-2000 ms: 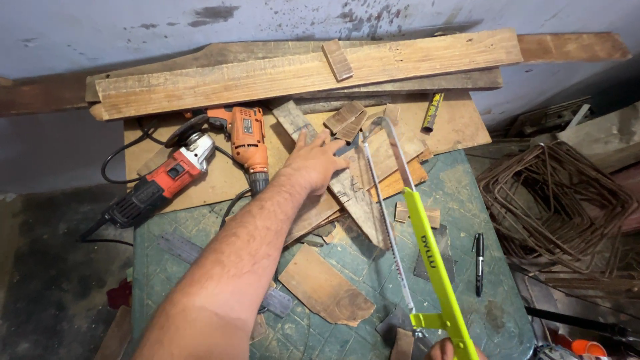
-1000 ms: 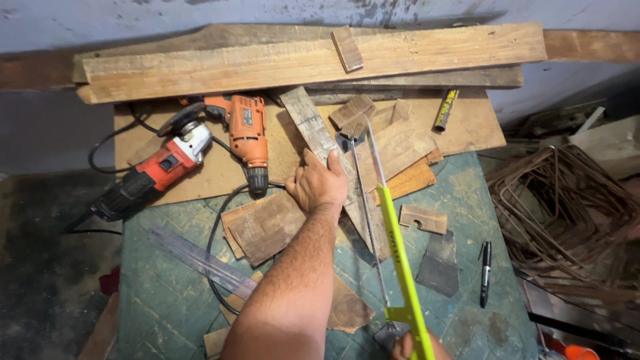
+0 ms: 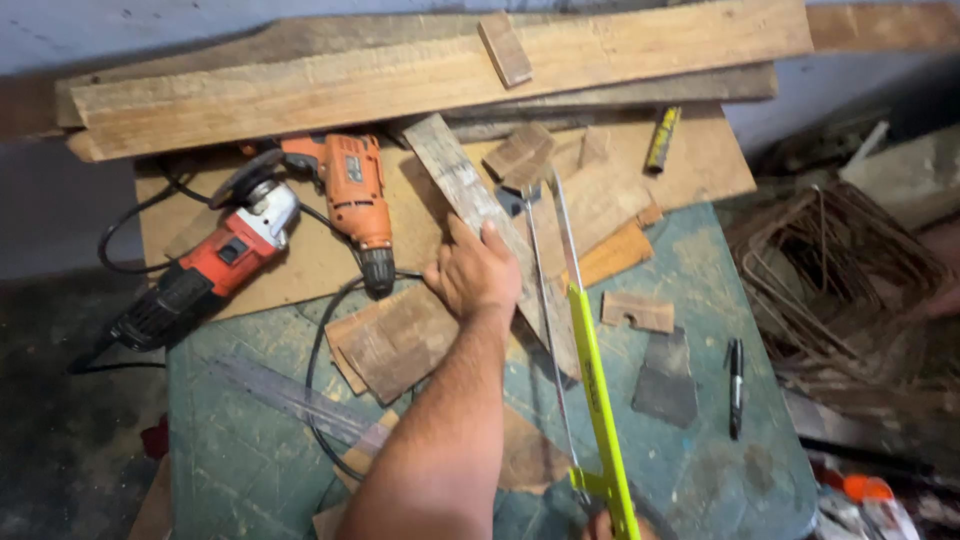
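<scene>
My left hand (image 3: 476, 270) grips the edge of a weathered narrow wooden board (image 3: 469, 184) that lies slantwise across the work table. At the bottom edge, my right hand (image 3: 611, 525) is partly cut off by the frame and holds the handle end of a hacksaw with a lime-green frame (image 3: 598, 390). The saw points away from me, its blade beside the board's right edge; whether they touch is unclear. Small wood offcuts (image 3: 521, 154) lie near the saw's far end. Brown flat pieces (image 3: 401, 337) are left of my forearm.
An orange power drill (image 3: 352, 187) and a red and black angle grinder (image 3: 225, 259) lie at left, with black cables. Long planks (image 3: 337, 90) span the back. A marker (image 3: 736, 390), a notched wood piece (image 3: 637, 311) and a clear ruler (image 3: 300, 401) lie on the green table (image 3: 720, 300).
My left hand, which was spread over the board and offcuts two seconds ago, now grips the board's left side lower down. The hacksaw remains in my right hand.
</scene>
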